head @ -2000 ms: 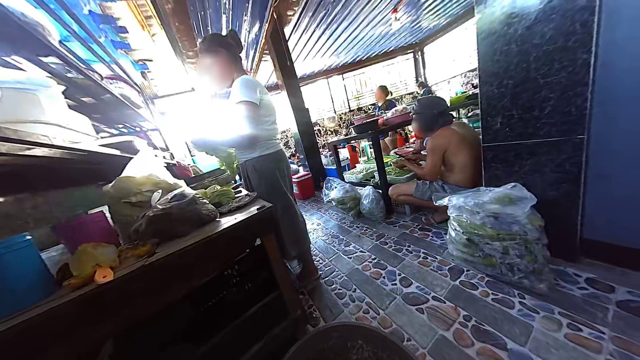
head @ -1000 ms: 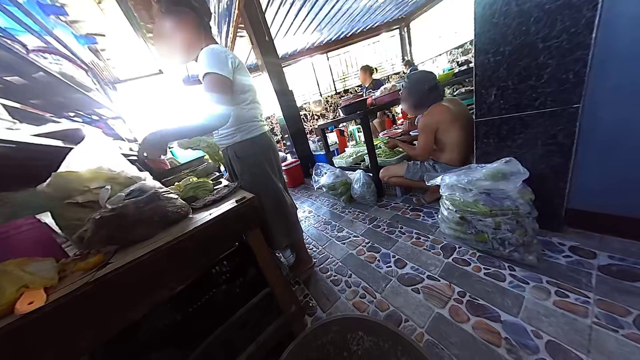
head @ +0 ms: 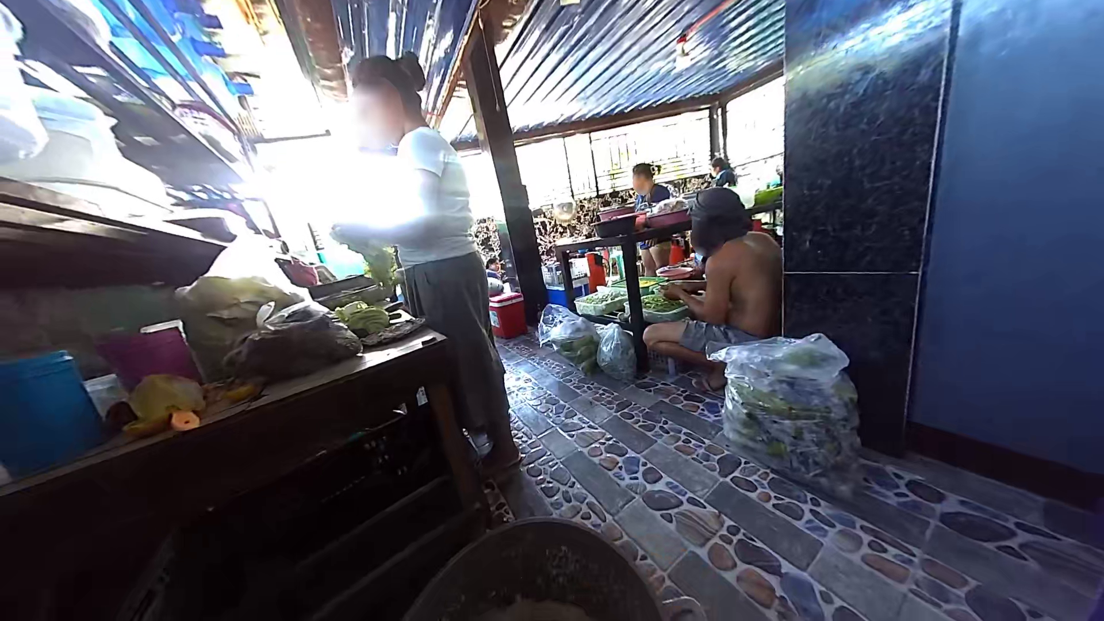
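Observation:
Neither my left hand nor my right hand shows in the head view, so what they hold or touch is hidden. At the bottom edge, nearest to me, is a large dark round pan point(head: 539, 573), cut off by the frame, with something brownish low inside it. Left of it stands a wooden table point(head: 345, 373). On the table lie a dark plastic bag point(head: 297, 341), a pale plastic bag point(head: 228, 297), leafy green vegetables point(head: 362, 319), a yellow plastic bag point(head: 166, 397), a blue container point(head: 47, 412) and a purple container point(head: 148, 355).
A standing person point(head: 444, 216) is at the table's far end. Another person point(head: 733, 276) squats by trays of green vegetables point(head: 660, 304). A large clear bag of greens point(head: 789, 405) rests on the tiled floor point(head: 638, 466) before a dark pillar point(head: 862, 216). A red cooler point(head: 507, 315) stands farther back.
The standing person's arm, seen reaching over the table one second ago, is now bent near the chest, partly lost in glare. The view has shifted.

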